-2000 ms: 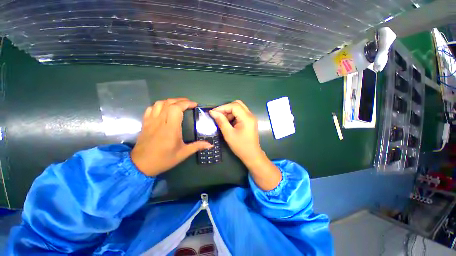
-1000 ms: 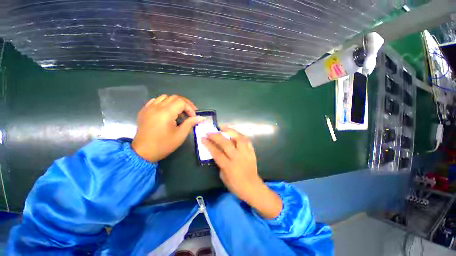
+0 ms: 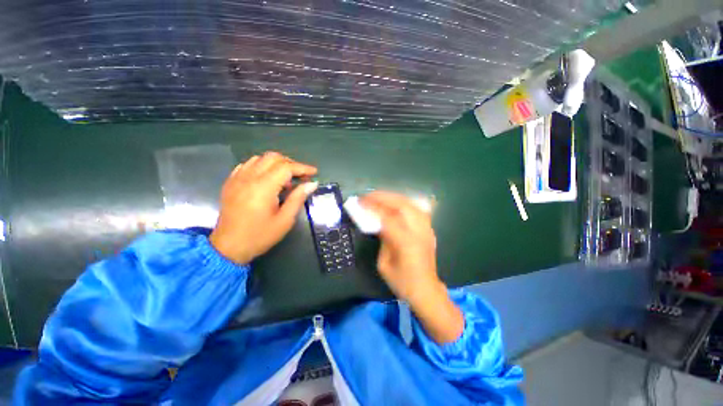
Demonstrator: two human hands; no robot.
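A black keypad phone lies on the dark green mat, its pale screen glaring and its keys uncovered. My left hand is at the phone's upper left, with thumb and forefinger at its top corner. My right hand, slightly blurred, is just right of the phone. It holds a white card between its fingers, beside the screen and partly hidden by them.
A clear film sheet lies left. Stacked clear trays span the far side. At right are a labelled bottle, a thin pale stick, a black smartphone on a white box, and a clear phone tray.
My right hand picked up the white card from the mat, pressed it on the phone, then moved it off to the right. The keys show again. My left hand stays at the phone's top.
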